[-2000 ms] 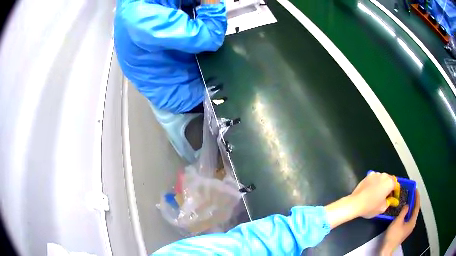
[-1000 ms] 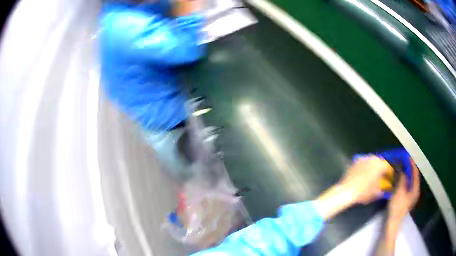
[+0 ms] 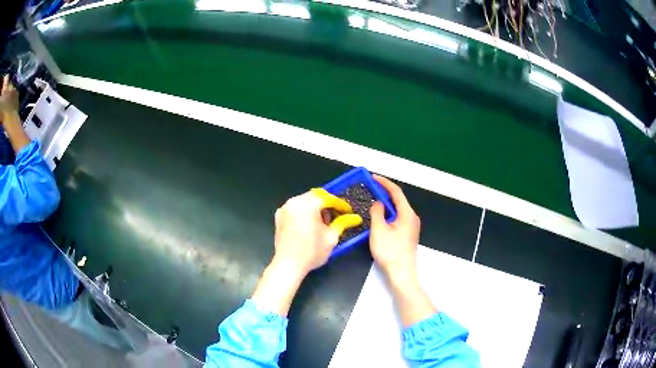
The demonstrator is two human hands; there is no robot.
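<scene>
A small blue screw bin (image 3: 357, 175) filled with tiny dark screws (image 3: 357, 199) is in front of me, near the pale rail. My right hand (image 3: 395, 228) is shut on its right side, with the thumb at the inner edge. My left hand (image 3: 306, 228) wears yellow finger cots (image 3: 345, 221), and its fingertips are down among the screws. I cannot tell whether they hold any. A blank white work mat (image 3: 460, 309) lies below the bin, partly under my right forearm.
The pale rail (image 3: 288, 136) crosses beyond the bin, with a loose paper sheet (image 3: 597, 165) on the green belt (image 3: 403, 108). Clear blister trays (image 3: 631, 323) stand at right beside a dark tool (image 3: 573, 346). At left are a person's blue sleeve (image 3: 27, 185) and a white housing (image 3: 49, 118).
My view has turned right, bringing the bin and both hands from the lower right to the middle. The work mat, loose paper and trays now show. The left fingers remain in the bin.
</scene>
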